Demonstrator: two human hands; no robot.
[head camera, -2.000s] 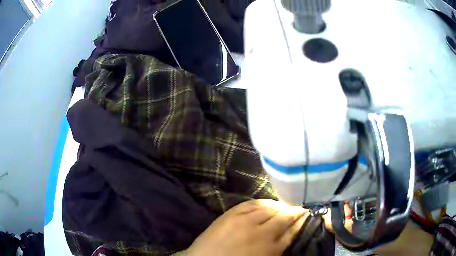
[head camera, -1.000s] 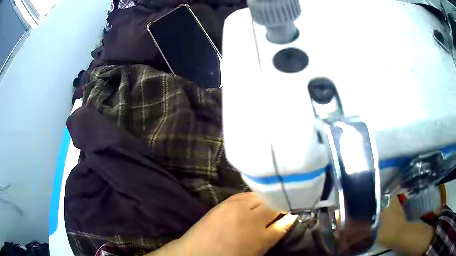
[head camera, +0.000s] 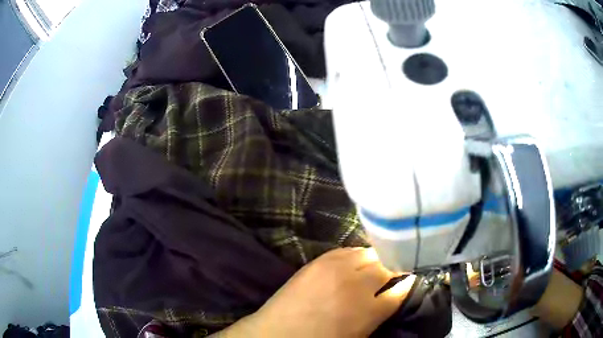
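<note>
The plaid and plain dark garment (head camera: 264, 178) lies on the table left of the white sewing machine head (head camera: 390, 132). My left hand (head camera: 337, 290) rests on the cloth at the bottom centre, its fingers reaching to the lit needle area (head camera: 433, 277) under the head. It presses on the dark cloth; its fingertips are partly hidden. My right hand (head camera: 555, 300) is at the lower right, mostly behind the curved shiny guard (head camera: 532, 218). Its fingers are hidden, so its grip does not show. Dark plain cloth (head camera: 423, 313) lies just in front of the needle area.
A black phone (head camera: 261, 59) lies on dark cloth at the back. A white wall (head camera: 46, 165) runs along the left. The table's blue edge strip (head camera: 84, 244) shows at the left. Dark frilly material (head camera: 36, 330) is at the lower left corner.
The view shifted left and then back, so the machine moved in the picture. My left hand stays by the needle on the cloth. The garment lies almost the same.
</note>
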